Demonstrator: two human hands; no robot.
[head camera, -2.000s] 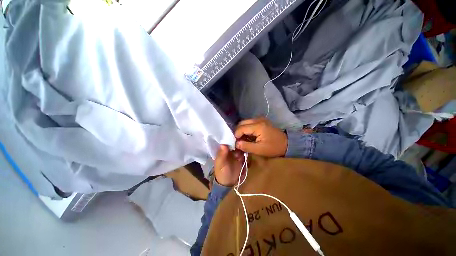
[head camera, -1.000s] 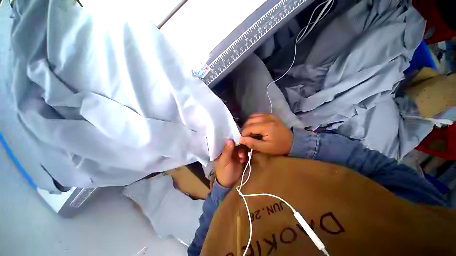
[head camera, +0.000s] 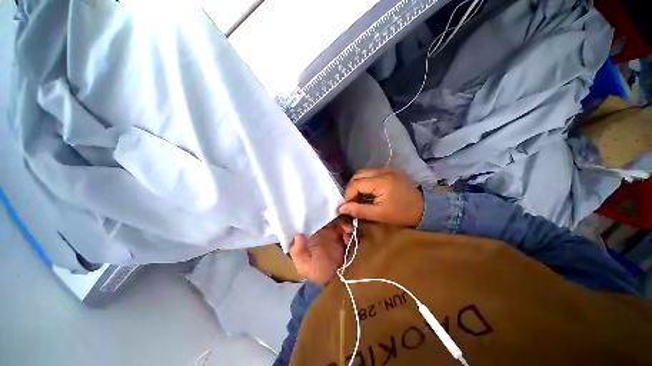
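Observation:
A large light grey garment fabric (head camera: 207, 143) lies in soft folds over the table at the left and drapes towards my lap. My right hand (head camera: 382, 200) pinches one corner of its near edge between thumb and fingers. My left hand (head camera: 318, 251) holds the same edge a little lower and to the left, thumb on top. A short straight stretch of edge runs between the two hands. The fingers of my left hand are partly hidden under the cloth.
A ruler strip (head camera: 372, 53) runs along the white table's edge. A heap of grey fabric (head camera: 493, 107) lies at the right. A white earphone cable (head camera: 440, 332) hangs over the brown apron (head camera: 457, 279). A white box-like part (head camera: 93, 284) is at lower left.
My left hand has moved left and down along the fabric edge, away from my right hand. The edge between them is now spread straighter. My right hand has barely moved.

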